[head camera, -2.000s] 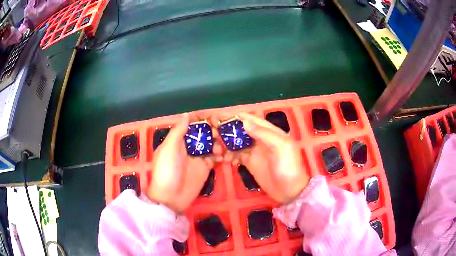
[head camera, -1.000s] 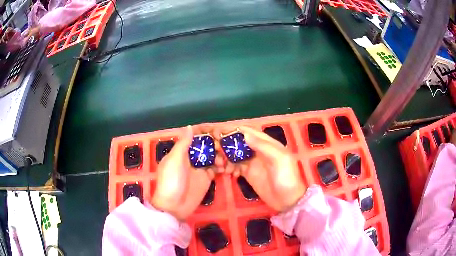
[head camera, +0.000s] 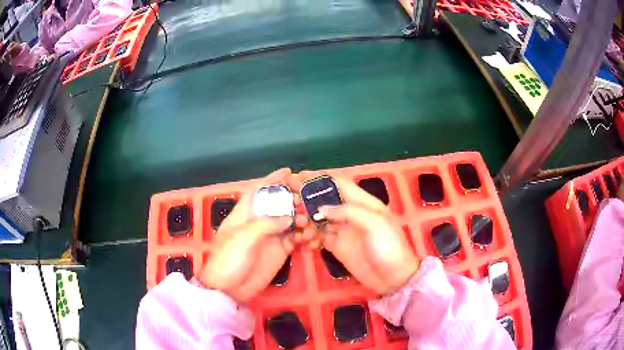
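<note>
My left hand holds a smartwatch whose screen looks white or pale; the thumb lies on its lower edge. My right hand holds a second smartwatch beside it. Its screen is black with a small line of pale text, and the thumb is on its lower part. Both hands are bare and meet in the middle, over the orange-red foam tray. Several watch bodies lie in the tray's pockets; my hands and sleeves hide some pockets.
A grey instrument box stands at left, with papers and green dot stickers below it. A metal post rises at right. A neighbouring foam tray and another person's pink sleeve are at right. Another worker's sleeves show at upper left.
Both watch screens showed blue-violet dials; now the left one is pale and the right one black with text. Both thumbs have moved onto the lower parts of the watches.
</note>
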